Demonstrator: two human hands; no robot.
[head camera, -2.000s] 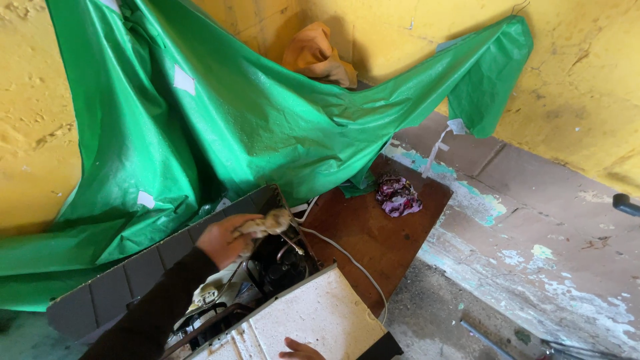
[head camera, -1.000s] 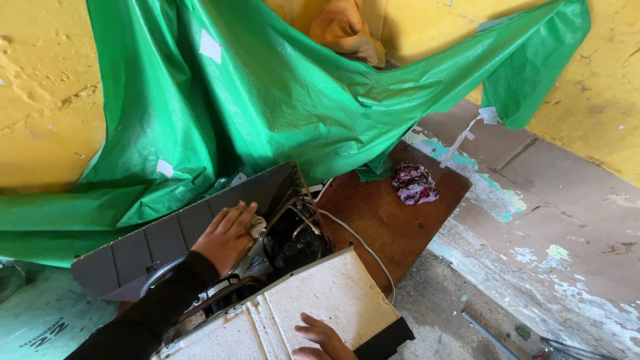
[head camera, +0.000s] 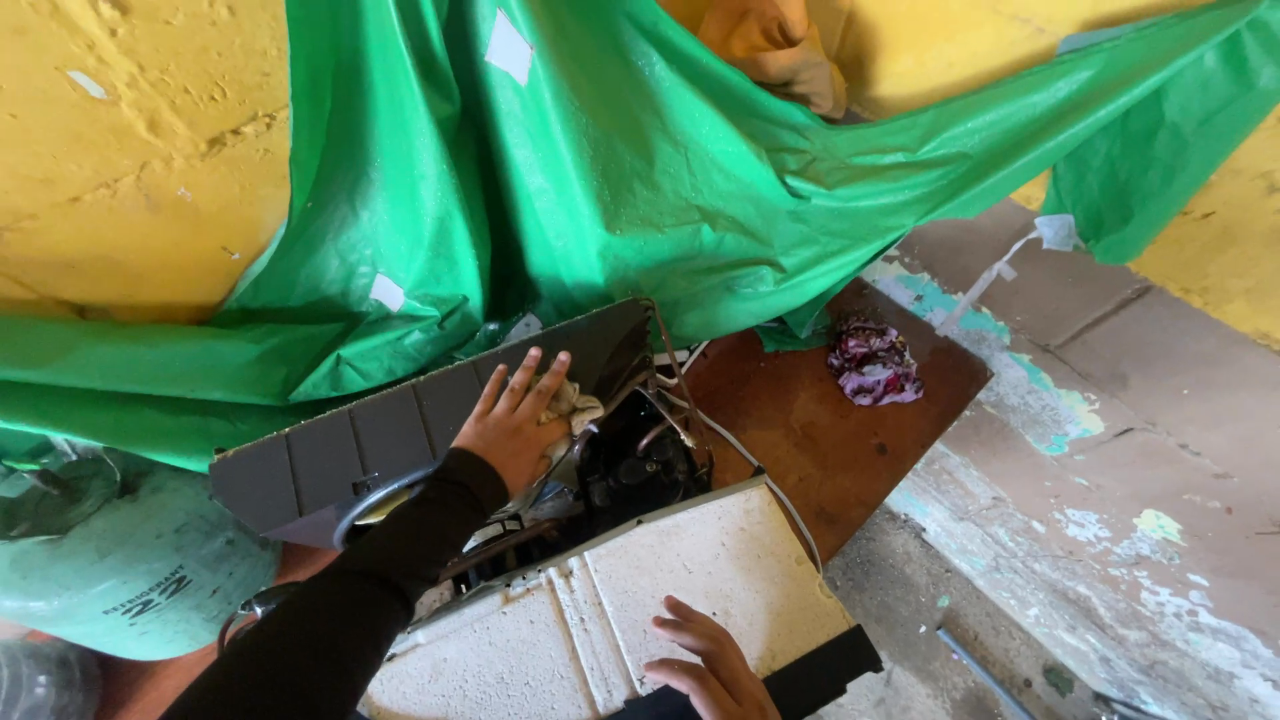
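Observation:
My left hand (head camera: 515, 425), in a black sleeve, presses a crumpled beige rag (head camera: 573, 404) against the inner face of a dark grey ribbed panel (head camera: 385, 430), fingers spread. Part of the rag lies hidden under the palm. Beside it, inside the opened appliance, are a black compressor (head camera: 645, 470) and copper tubes (head camera: 680, 375). My right hand (head camera: 710, 665) is at the bottom, fingers apart and holding nothing, over a worn white metal panel (head camera: 700, 580); whether it touches the panel cannot be told.
The appliance stands on a brown board (head camera: 870, 470), where a purple patterned cloth (head camera: 875, 365) lies. A pale cable (head camera: 790, 510) crosses the board. Green plastic sheeting (head camera: 640, 170) drapes behind. A turquoise refrigerant cylinder (head camera: 130, 560) stands left. A thin rod (head camera: 985, 672) lies on the floor.
My left hand and the rag were raised above the opening two seconds ago; now they are down against the dark panel. My right hand shows more fully than in the earliest frame.

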